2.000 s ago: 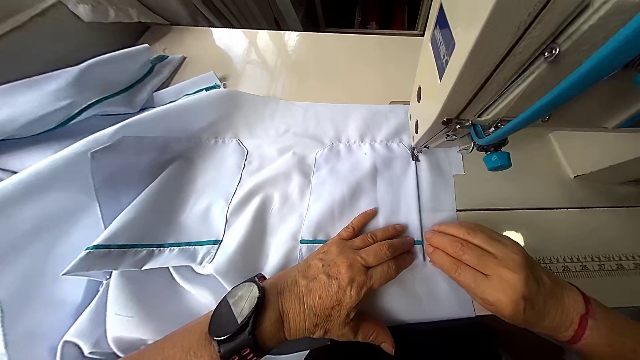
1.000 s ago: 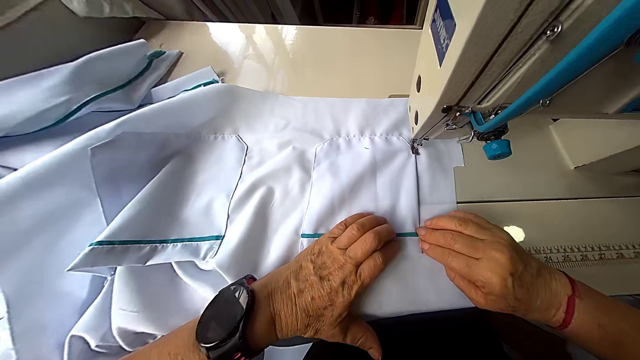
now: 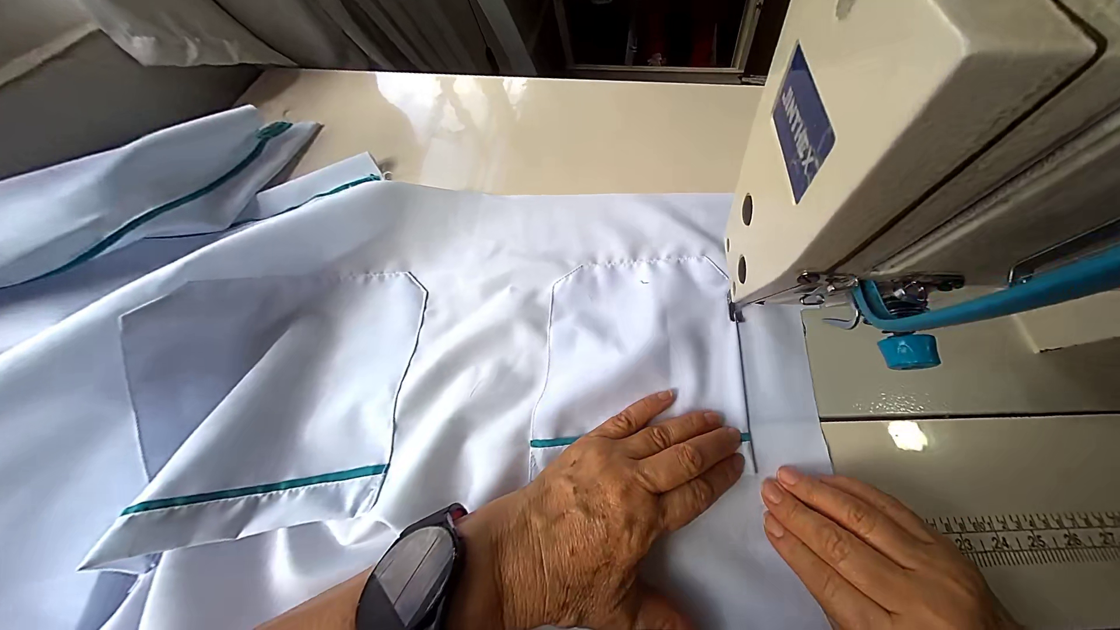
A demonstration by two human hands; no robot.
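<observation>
White fabric [image 3: 490, 236] lies under the head of a sewing machine [image 3: 840, 149]. A white patch pocket [image 3: 612, 350] with a teal stripe lies on it, its right edge running down from the presser foot [image 3: 735, 311]. My left hand [image 3: 612, 499], with a watch on the wrist, rests flat over the pocket's striped end, fingers slightly spread. My right hand [image 3: 857, 542] lies on the fabric's right edge, fingertips just beside the lower end of the pocket's edge, holding nothing visible. Another striped pocket [image 3: 332, 376], partly folded over, is on the left.
More white cloth with teal trim [image 3: 175, 201] is bunched at the upper left. A blue lever [image 3: 1006, 293] and a blue knob [image 3: 910, 350] are on the machine's right side. A printed ruler scale [image 3: 1032, 538] runs along the table at the lower right.
My right hand has moved down, away from the end of the teal stripe, where its fingertips were a second ago. My left hand remains on the pocket.
</observation>
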